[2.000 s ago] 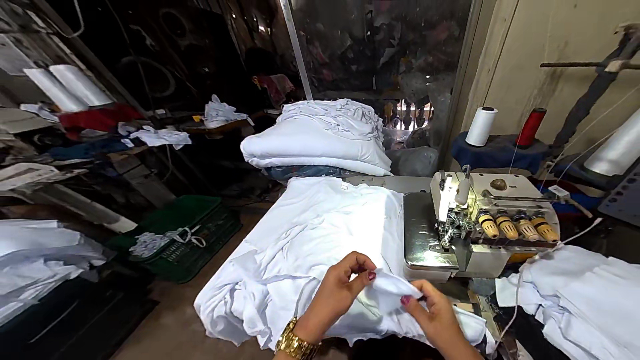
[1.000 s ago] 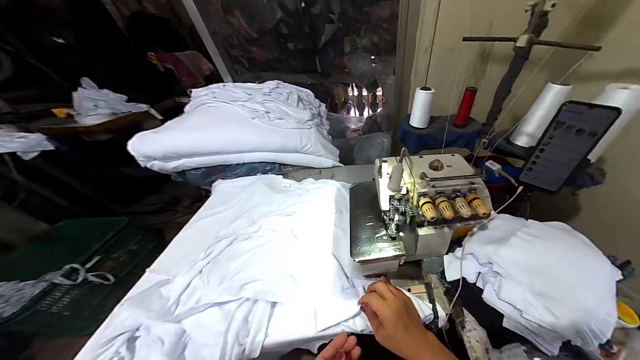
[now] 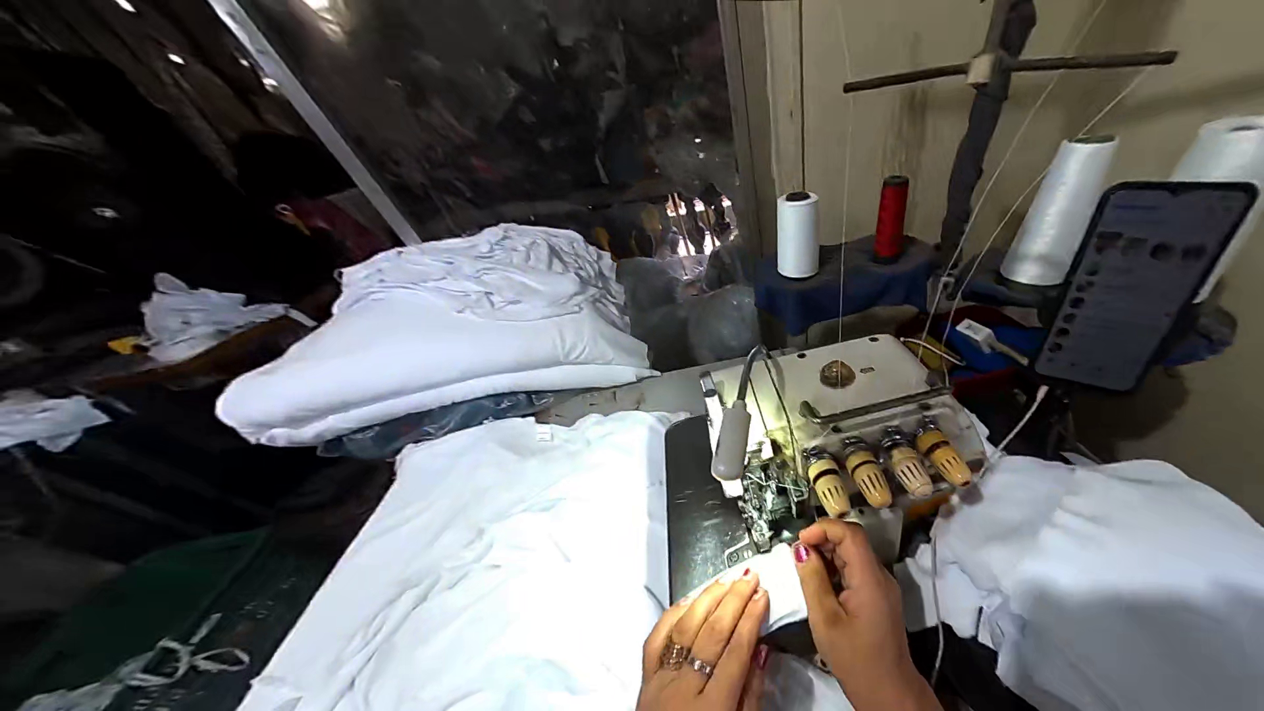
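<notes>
A small piece of white fabric (image 3: 773,585) lies at the front of an overlock sewing machine (image 3: 839,395), close to its presser foot and needle area (image 3: 765,504). My left hand (image 3: 706,637), with rings on its fingers, rests flat on the fabric's left part. My right hand (image 3: 854,602) pinches the fabric's right edge between thumb and forefinger, just below the needle area. White garments (image 3: 523,553) are spread over the table left of the machine's metal plate (image 3: 696,494).
A tall pile of white fabric (image 3: 444,336) stands behind. More white cloth (image 3: 1116,553) is heaped at the right. White (image 3: 798,237) and red thread cones (image 3: 892,219) stand behind the machine, near a mounted phone (image 3: 1145,286). A green crate (image 3: 148,602) is low at the left.
Both hands have come to the machine's needle area with the small fabric piece. Two seconds ago they held fabric in front of the table. The view has swung right.
</notes>
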